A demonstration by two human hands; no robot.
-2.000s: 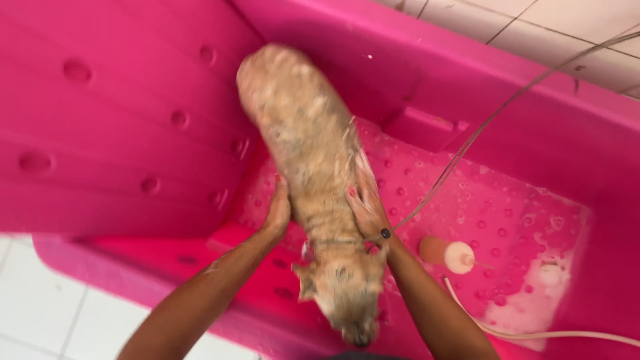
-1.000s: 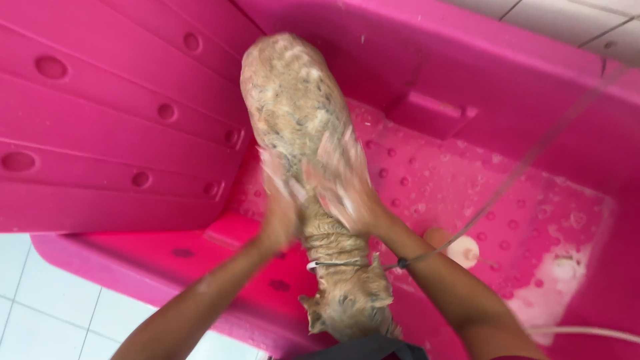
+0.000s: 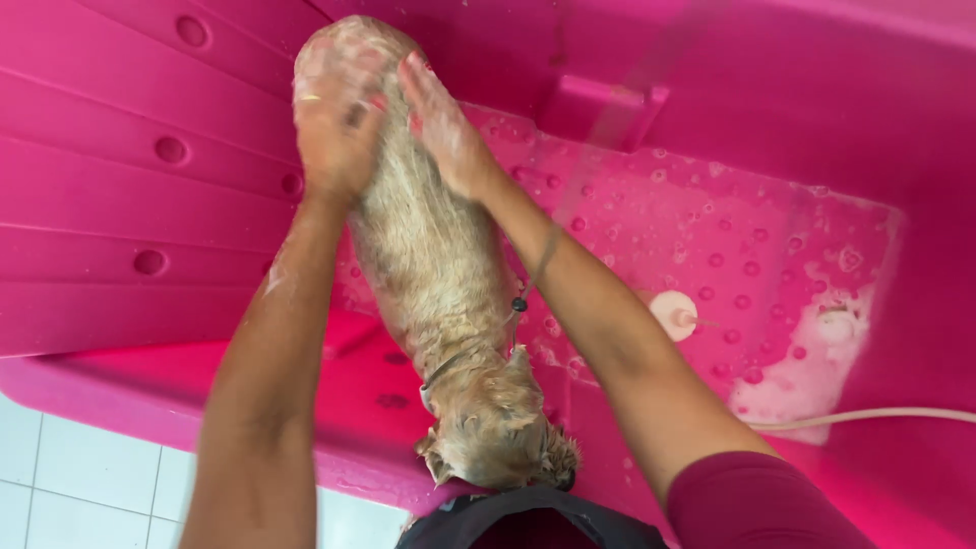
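A wet, light tan dog stands in a pink plastic tub, its rump at the top and its head at the bottom, close to my dark apron. My left hand lies on the left side of its rump, blurred, with lather about the fingers. Flat against the right side of the rump rests my right hand, fingers extended and soapy. Neither hand grips anything. Round the dog's neck is a thin collar, and a thin cord with a black bead runs up from there past my right forearm.
A bottle with a pale round top is partly hidden behind my right forearm on the studded tub floor. Sudsy water lies around a drain fitting. A pale hose enters from the right. White floor tiles show outside the tub at lower left.
Both my hands have moved up along the dog's back, from near its shoulders and middle to its rump. The dog's head is now lower in view, against the apron.
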